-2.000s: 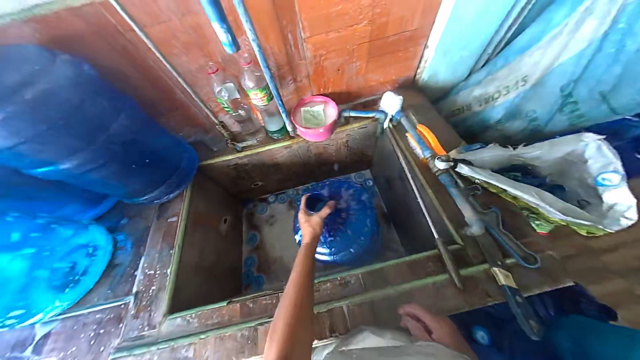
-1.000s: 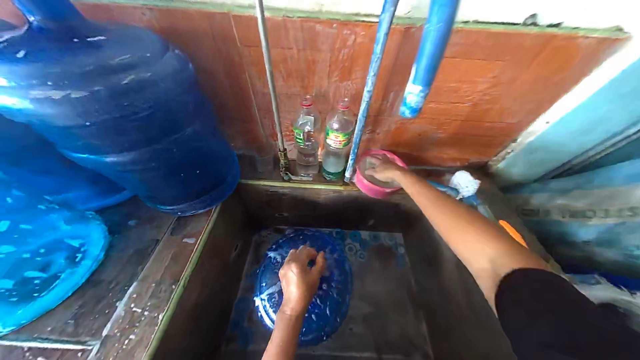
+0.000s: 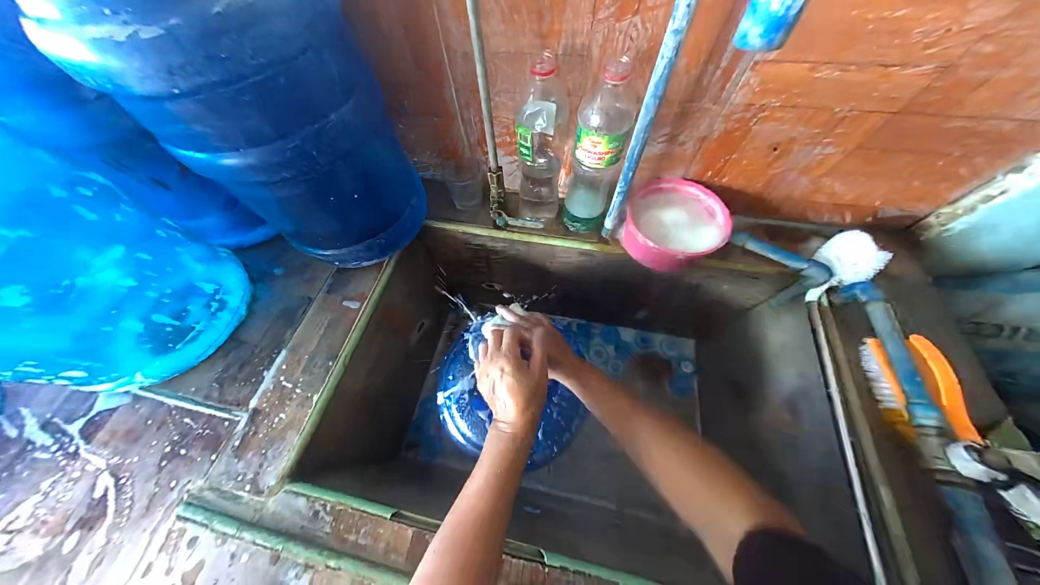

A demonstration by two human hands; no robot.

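A blue plastic water jug [image 3: 479, 414] stands in a deep tiled basin [image 3: 357, 398], its neck hidden beneath both hands. My left hand [image 3: 510, 378] rests over the neck with its fingers closed around the top. Just behind it, my right hand [image 3: 548, 337] presses a whitish wet sponge or cloth [image 3: 500, 321] against the jug's top, and drops of water spray out there. On the basin's back ledge sits a pink tub [image 3: 662, 252] with whitish suds in it.
Two clear plastic bottles [image 3: 540, 146] stand on the back ledge by a blue pipe [image 3: 650, 114]. Big blue jugs [image 3: 301, 138] fill the left side. At the right are a white scrubber [image 3: 853, 256], an orange-handled brush [image 3: 942, 390] and pipes along the rim.
My right hand has moved from the pink tub to the jug's top, beside my left hand, with something whitish in it. My left hand has stayed at the jug's neck.
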